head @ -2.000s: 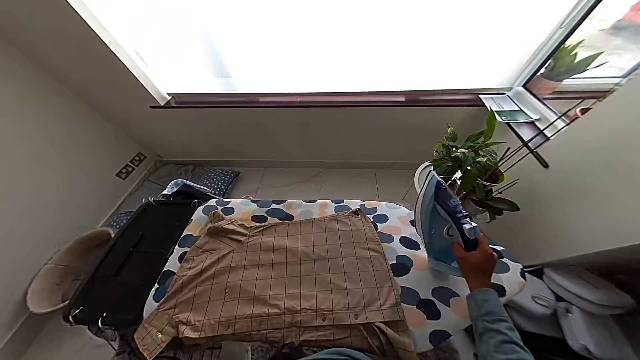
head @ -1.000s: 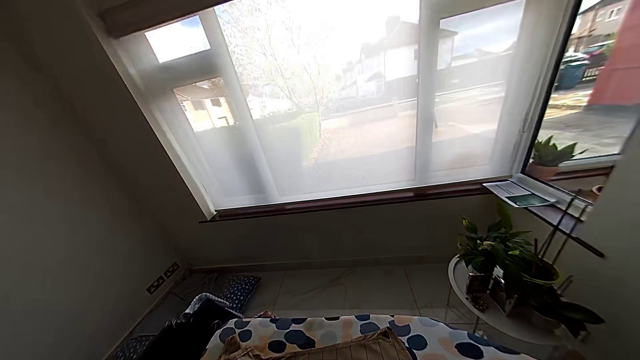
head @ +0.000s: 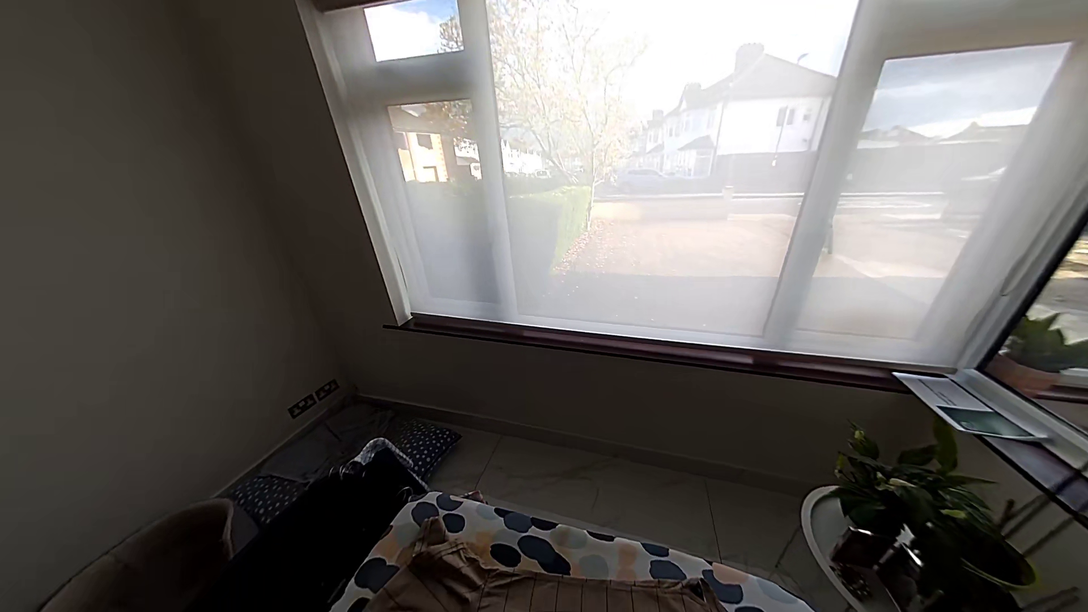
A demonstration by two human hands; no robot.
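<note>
Neither of my hands shows in the head view now, so what they hold cannot be seen. At the bottom centre lies a brown checked garment (head: 561,591), cut off by the lower edge of the view. It rests on an ironing board's spotted cover (head: 595,552), patterned in blue, grey and peach on white. Only the far end of the board is visible. The iron is out of sight.
Potted plants (head: 926,501) stand on a round white table (head: 812,518) at the right. Left of the board are a black item (head: 297,544), a beige chair (head: 170,561) and a dotted cushion (head: 425,446). A windowsill (head: 646,350) runs behind, with papers (head: 969,408) at its right.
The view has tilted up and swung left toward the window. My right hand and the blue iron it held two seconds ago have gone out of view.
</note>
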